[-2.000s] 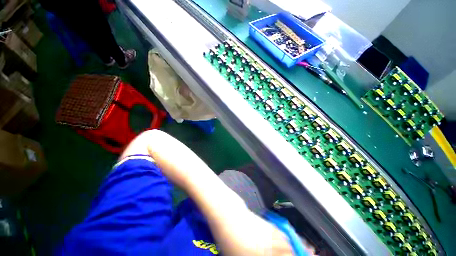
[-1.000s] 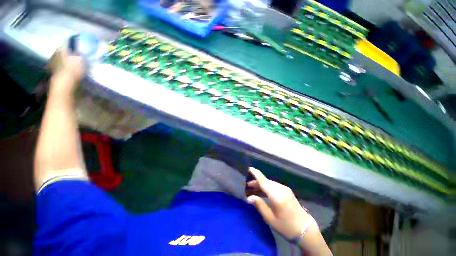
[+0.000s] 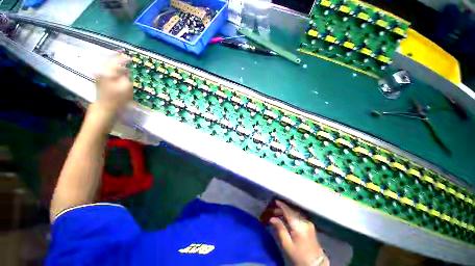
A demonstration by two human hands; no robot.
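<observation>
A long row of green PCB panels [image 3: 271, 124] with yellow blocks and small dark parts lies along the silver conveyor rail [image 3: 219, 156]. My left hand [image 3: 114, 83] is blurred at the row's left end, over or against the boards' edge; whether it holds anything cannot be told. My right hand [image 3: 296, 231] is low by my lap, below the rail, with its fingers curled; something dark shows by the fingertips, too unclear to name.
Beyond the rail, the green mat [image 3: 333, 93] bears a blue parts bin [image 3: 195, 44] of mixed parts, a pink-and-black tool [image 3: 245, 45], another green board [image 3: 354, 36], a yellow strip [image 3: 429, 54] and open pliers [image 3: 416, 111]. A red stool [image 3: 127, 169] stands below the rail.
The view has swung along the line. My left hand has come to the row's left end; the pale round item seen there a second ago is not distinguishable now. My right hand stays near my lap.
</observation>
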